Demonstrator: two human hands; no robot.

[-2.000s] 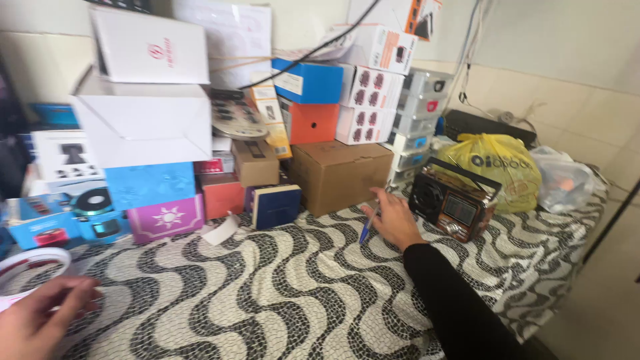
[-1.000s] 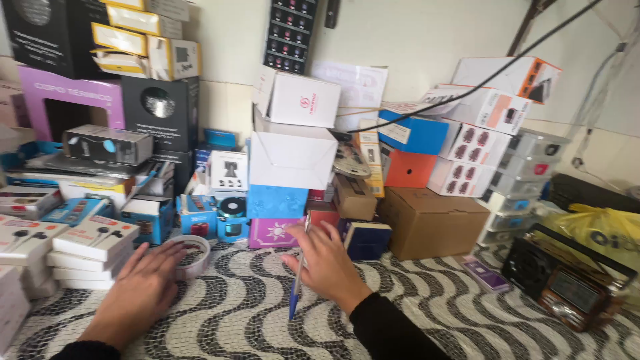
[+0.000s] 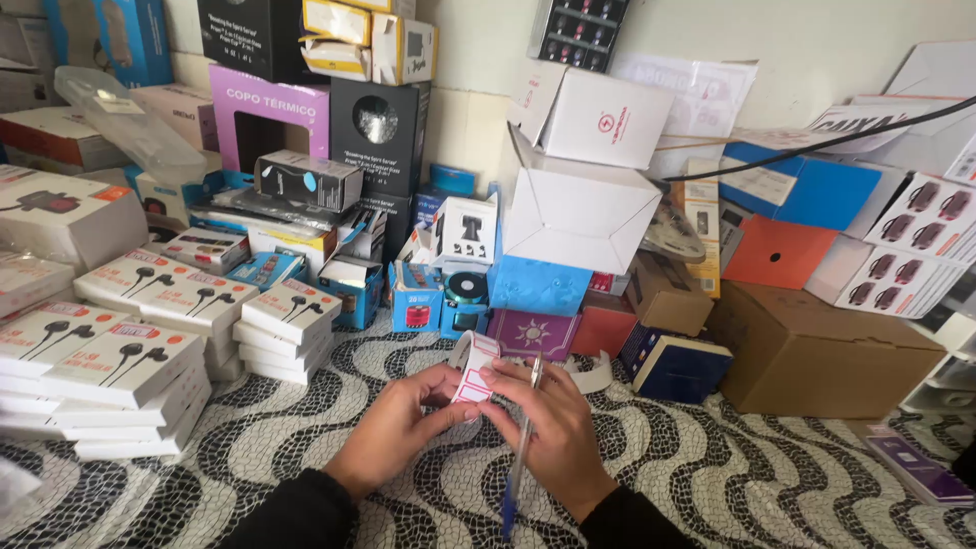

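Between my two hands is a roll of white stickers with red-outlined frames [image 3: 476, 366]. My left hand [image 3: 408, 423] grips the roll's left side and lower edge. My right hand [image 3: 553, 431] pinches the same strip from the right, and a clear ballpoint pen with a blue cap [image 3: 509, 503] lies between its fingers, cap end down. A loose curl of white strip [image 3: 598, 375] shows behind the right fingers. Both hands are above the black-and-white wave-patterned tablecloth [image 3: 427, 503].
Stacks of white earphone boxes [image 3: 126, 366] stand at left. Along the wall are a purple box [image 3: 526, 333], a dark blue box [image 3: 675, 362] and a large brown cardboard box [image 3: 823, 351]. A black cable [image 3: 808, 145] crosses the upper right. Purple packets [image 3: 919, 465] lie at far right.
My hands have come together, and the sticker roll that stood on the table beside my left hand is now held up between them. The pen remains in my right hand. The view has swung left.
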